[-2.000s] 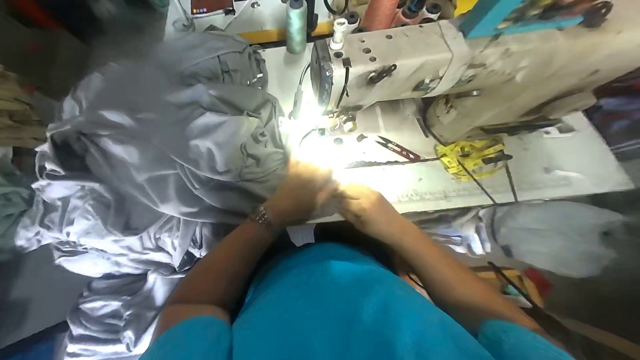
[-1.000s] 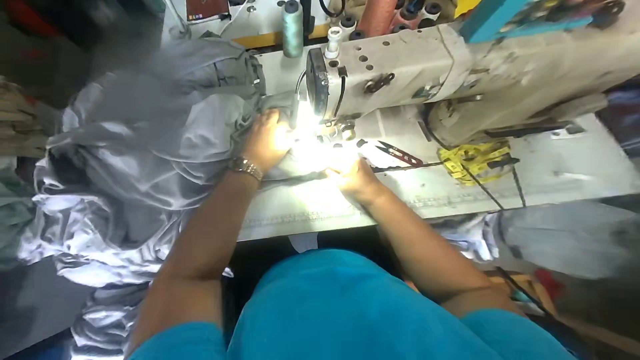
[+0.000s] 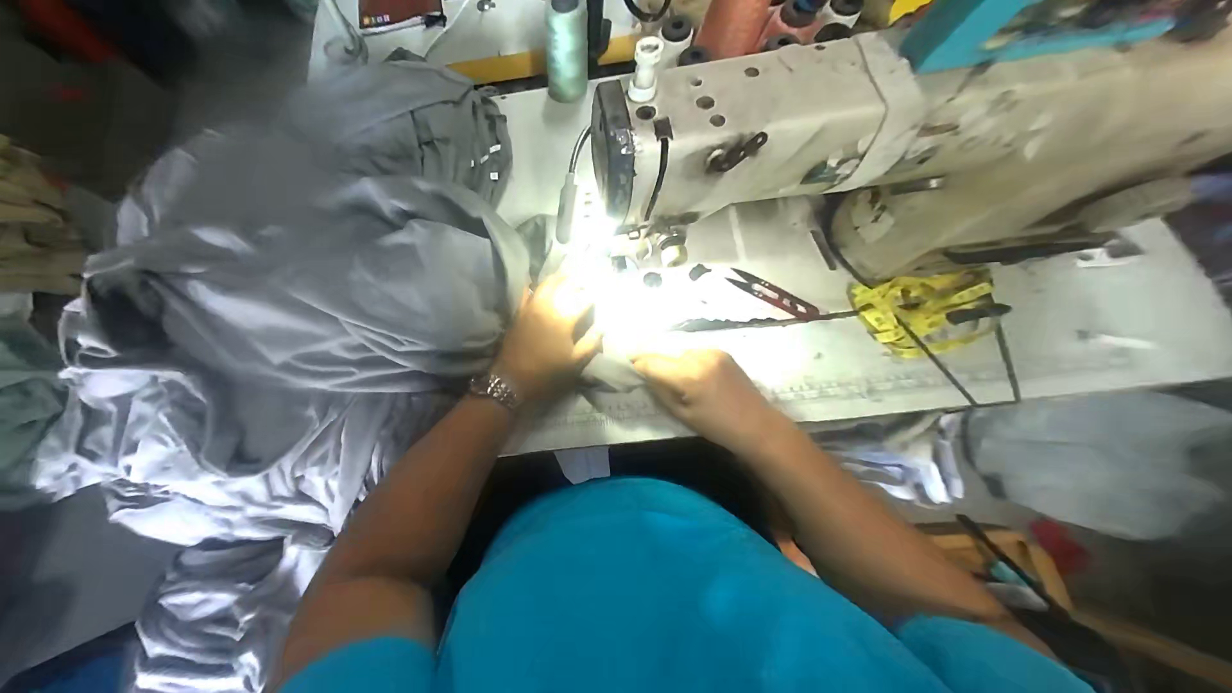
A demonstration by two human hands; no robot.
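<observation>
Grey fabric (image 3: 385,279) is heaped on the left of the sewing table and hangs over its front. My left hand (image 3: 549,337), with a metal-banded watch (image 3: 495,389) at the wrist, rests on the fabric's edge, left of the needle area of the sewing machine (image 3: 760,115). My right hand (image 3: 698,385) has its fingers bent at the fabric's near edge, in front of the needle area; its grip is washed out. A bright lamp glare hides the needle and presser foot. Red-handled thread snips (image 3: 775,294) lie right of the glare, beside a dark cord or strip (image 3: 751,323).
A yellow measuring tape (image 3: 924,313) is bundled on the table (image 3: 1078,337) at right, with a dark cord around it. A pale green thread cone (image 3: 567,53) and several other spools stand behind the machine head. More cloth (image 3: 895,462) hangs below the table edge.
Both hands were close together at the table's front edge two seconds ago; they then moved apart and up. Since one second ago, my left hand has come nearer to the right hand.
</observation>
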